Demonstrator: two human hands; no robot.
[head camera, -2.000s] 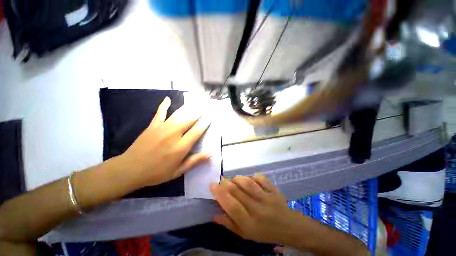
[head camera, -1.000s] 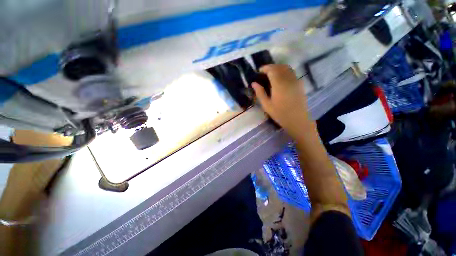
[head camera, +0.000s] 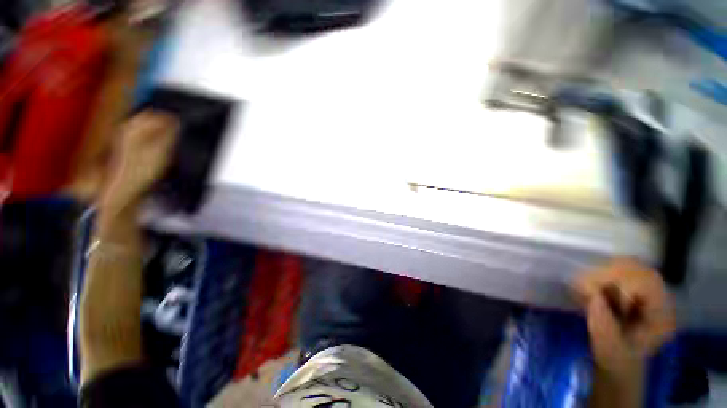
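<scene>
The frame is blurred. My left hand (head camera: 143, 155) is at the far left of the white table, touching or over the left part of black panels (head camera: 206, 131). Whether its fingers grip a panel is unclear. My right hand (head camera: 626, 303) is at the front edge on the right, fingers curled; I cannot tell if it holds anything. Black strips (head camera: 692, 207) hang or lie just above and right of it. The presser foot area (head camera: 522, 92) of the machine is at the upper right.
The grey front edge (head camera: 359, 239) runs across the table (head camera: 343, 143). A black bundle (head camera: 311, 17) lies at the top. Blue (head camera: 215, 311) and red (head camera: 275, 307) items are below. A red-clothed shape (head camera: 52, 96), perhaps a person, is at the upper left. Patterned light fabric (head camera: 351, 378) shows at the bottom.
The view has swung left. My left hand is now at the black panels on the far left. My right hand has moved away from the strips beside the machine to the table's front edge.
</scene>
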